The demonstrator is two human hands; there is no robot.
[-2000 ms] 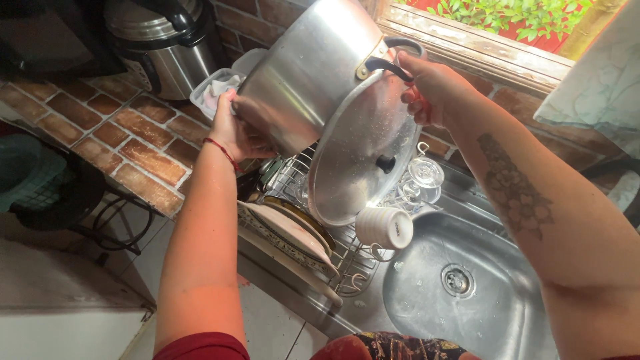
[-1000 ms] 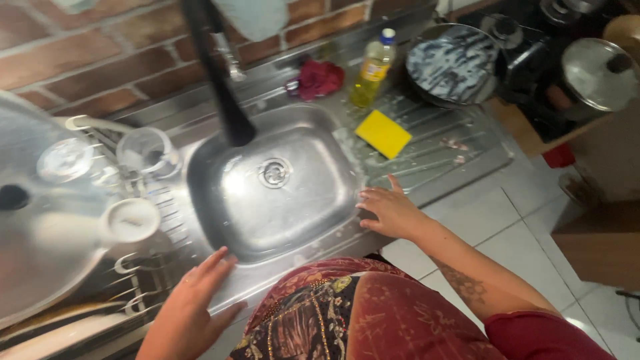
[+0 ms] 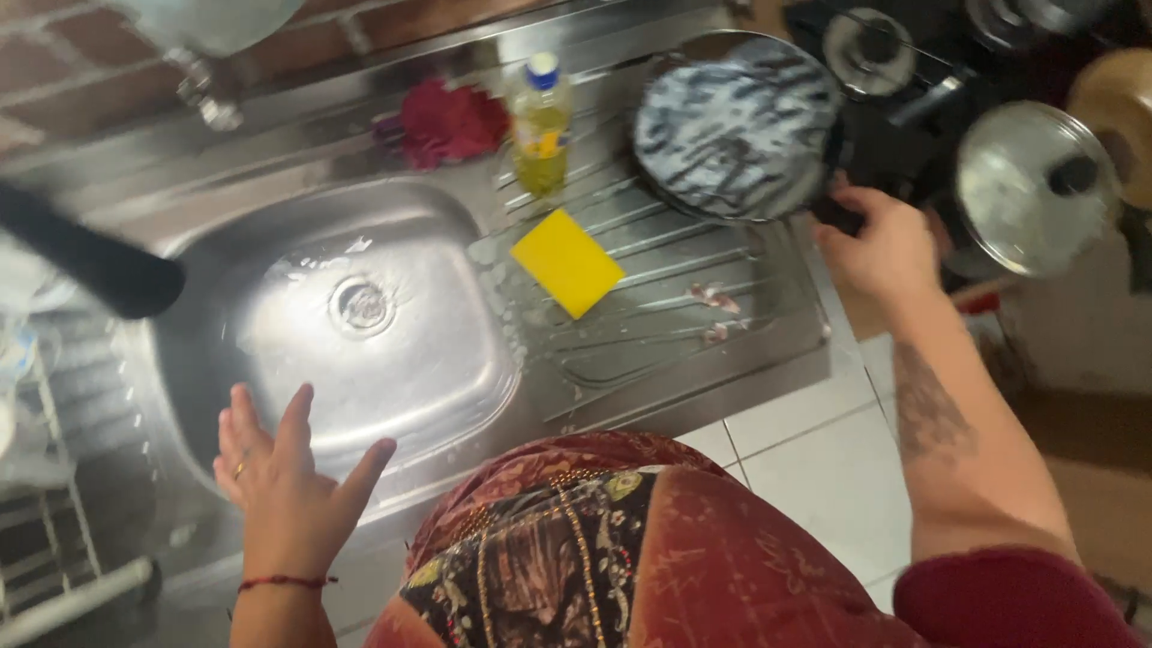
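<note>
My right hand (image 3: 877,238) is closed around the short black handle of a frying pan (image 3: 733,126), whose inside is coated with whitish suds or residue. The pan rests on the ribbed drainboard at the back right. Over the near left part of the steel sink basin (image 3: 423,360) my left hand (image 3: 288,477) hovers, fingers spread, holding nothing. A yellow sponge (image 3: 568,264) lies flat on the drainboard between basin and pan. Behind it stands a bottle of yellow liquid (image 3: 541,135) with a blue and white cap, beside a crumpled red cloth (image 3: 450,123).
A black faucet spout (image 3: 90,252) reaches over the basin's left side. The wire dish rack (image 3: 54,468) stands at far left. A pot with a glass lid (image 3: 1035,189) sits by the black stove at right. Small food scraps (image 3: 715,297) lie on the drainboard.
Two seconds ago both hands held a large metal pot at the dish rack; one second ago both were empty over the sink. My right hand has since moved right and taken the pan's handle. The view has swung right.
</note>
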